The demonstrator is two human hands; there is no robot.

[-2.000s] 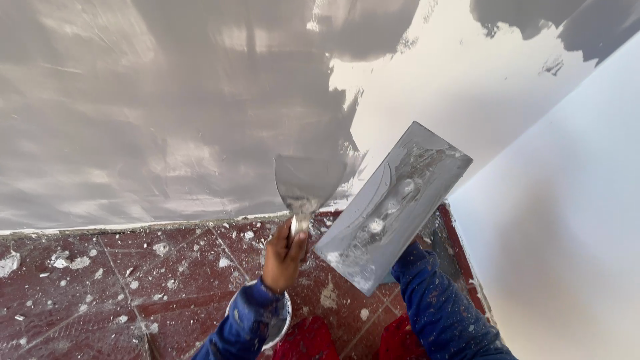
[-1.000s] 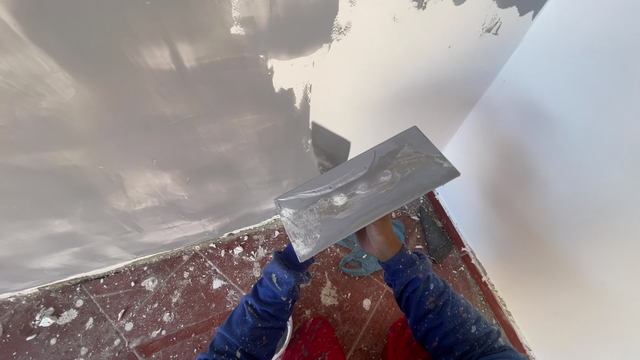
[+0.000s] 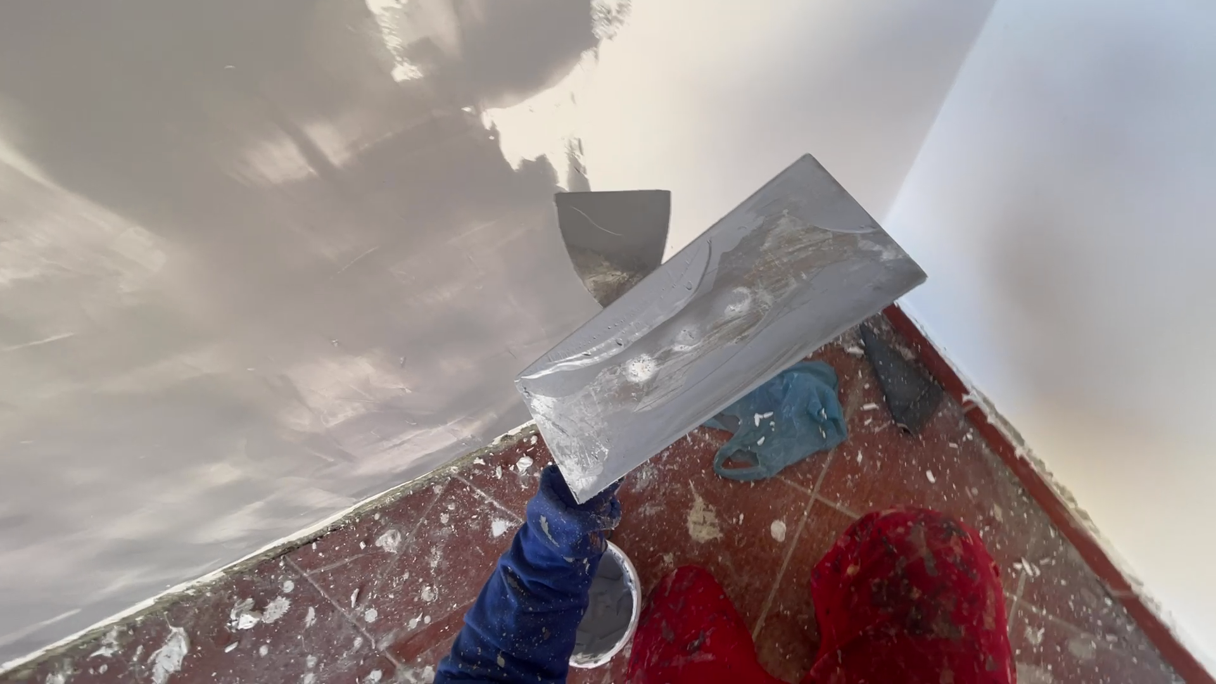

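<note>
A rectangular steel finishing trowel blade [image 3: 722,328], smeared with grey compound, is held tilted near the middle of the view. Behind its upper edge shows the blade of a putty knife [image 3: 617,237], close to the wall; its handle is hidden. My left forearm, in a blue spattered sleeve [image 3: 537,579], reaches up to the trowel's lower left corner. The blade covers my left hand, so its grip cannot be seen. My right hand and arm are not visible. The wall [image 3: 237,237] bears grey compound at left and a paler uncoated area at right.
A white bucket [image 3: 608,608] of grey compound stands beside my left sleeve. A blue plastic bag [image 3: 788,418] and a dark flat piece [image 3: 898,380] lie on the spattered red tile floor [image 3: 380,579]. My red-clad knees [image 3: 912,598] are below. Another wall [image 3: 1073,285] rises at right.
My right arm, earlier behind the trowel, has left the view. The trowel was steeper two seconds ago. My left hand, seen then on the putty knife, is now hidden behind the trowel.
</note>
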